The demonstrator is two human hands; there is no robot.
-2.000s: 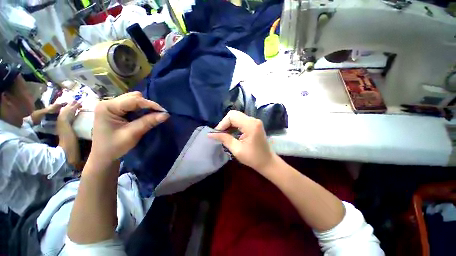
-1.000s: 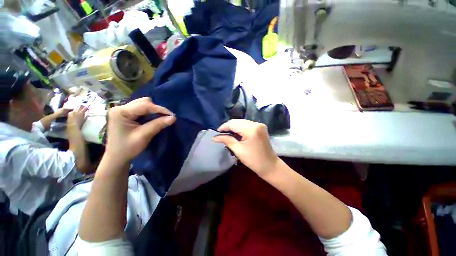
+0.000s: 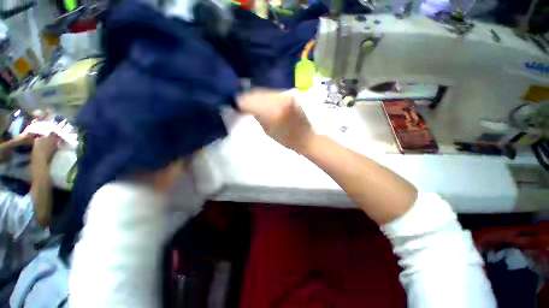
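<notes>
The navy garment piece (image 3: 153, 99) is lifted and bunched in front of me at the left, blurred by motion. My right hand (image 3: 280, 119) is closed on its right edge, above the white table. My left hand (image 3: 171, 175) is mostly hidden under the cloth; only a blurred part shows past the white sleeve, so its grip cannot be seen. A white or pale fabric piece (image 3: 212, 168) hangs below the navy cloth, blurred. The grey panel cannot be made out.
The off-white sewing machine (image 3: 385, 57) stands at the upper right, with a lime-green part (image 3: 304, 74) left of its needle. A smartphone (image 3: 410, 126) lies on the bed. An orange basket (image 3: 511, 237) is at lower right. Another person's hand (image 3: 45, 146) works at far left.
The navy cloth has been raised and spread toward the left. My right hand has moved up, still on the cloth. My left hand has gone under the cloth. The grey panel has dropped from sight.
</notes>
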